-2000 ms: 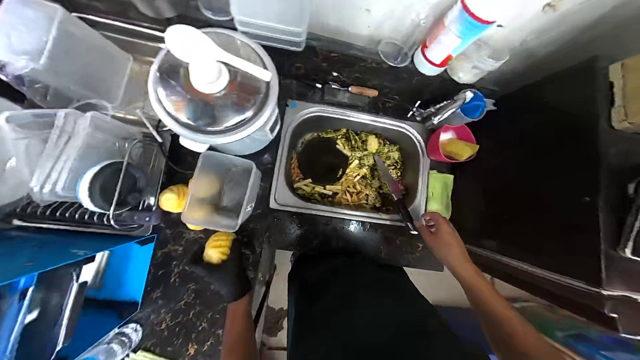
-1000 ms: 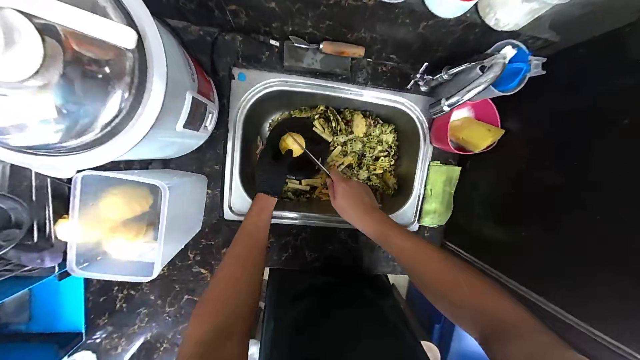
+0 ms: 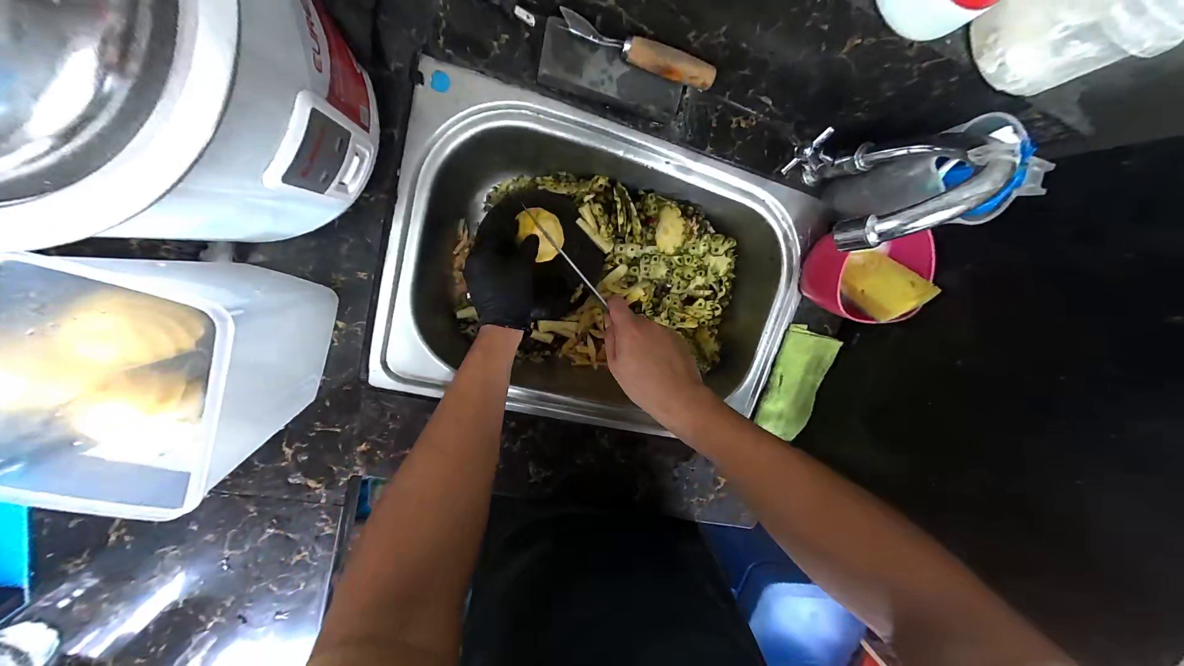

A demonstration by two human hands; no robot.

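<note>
My left hand point(image 3: 504, 282), in a black glove, holds a peeled yellow pineapple point(image 3: 540, 235) over the steel sink point(image 3: 421, 319). In my right hand point(image 3: 647, 356), which is bare, is the handle of a knife point(image 3: 575, 266); its thin blade lies across the fruit. My fist hides the handle. Beneath both hands, pineapple peelings point(image 3: 680, 277) with dark eyes and pale strips cover much of the sink bottom. A dark round area behind the fruit cannot be made out clearly.
A plastic container with yellow fruit point(image 3: 268, 361) stands left, below a large white cooker point(image 3: 250, 120). Right of the sink are a faucet point(image 3: 943, 199), a pink cup point(image 3: 819, 277) holding a yellow sponge and a green cloth point(image 3: 800, 379). Behind it lies a wooden-handled tool point(image 3: 671, 63).
Two seconds ago my left hand held the fruit left of the sink, and the knife rested in the sink near my right hand. Both hands are now over the sink, the knife taken hold of.
</note>
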